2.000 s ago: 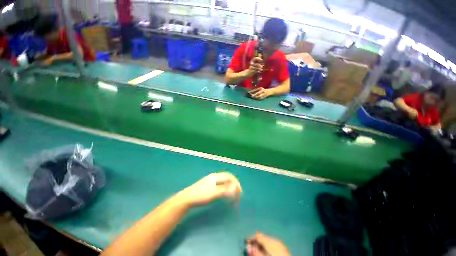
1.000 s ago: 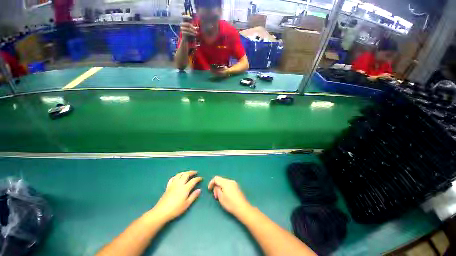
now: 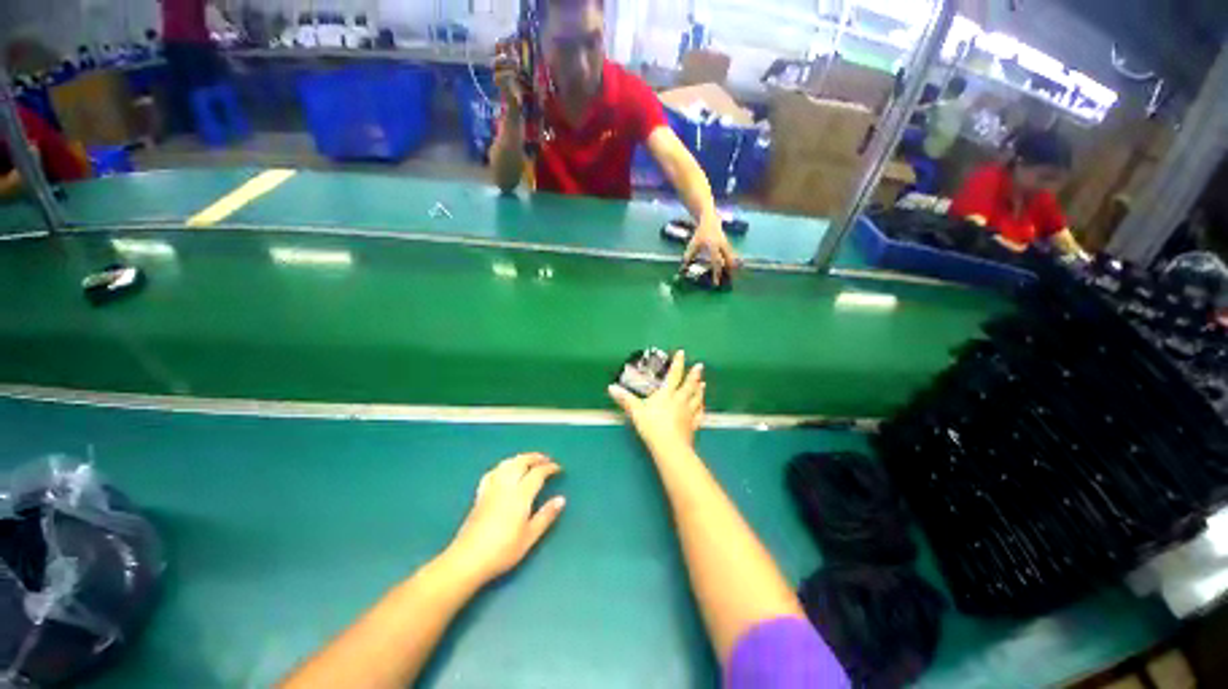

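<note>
A device half-shell (image 3: 646, 370) with a black rim and pale inside lies on the green conveyor belt in front of me. My right hand (image 3: 669, 401) reaches over the belt edge, its fingers spread at the near right side of this half-shell; the fingertips touch or nearly touch it. My left hand (image 3: 512, 512) is over the teal bench, fingers slightly apart and empty. Two black sealing ring bundles, one further back (image 3: 851, 505) and one nearer (image 3: 875, 622), lie on the bench right of my right forearm.
A tall black stack of trays (image 3: 1064, 451) stands at right. A bagged dark bundle (image 3: 74, 572) lies at left. Across the belt (image 3: 404, 323), a person in red holds an upright tool and reaches onto another half-shell (image 3: 703, 276). Another half-shell (image 3: 113, 283) is at far left.
My right hand has moved forward from the bench to the belt, where a half-shell now lies by it. The person opposite has stretched an arm to the belt. The far-left half-shell has shifted left.
</note>
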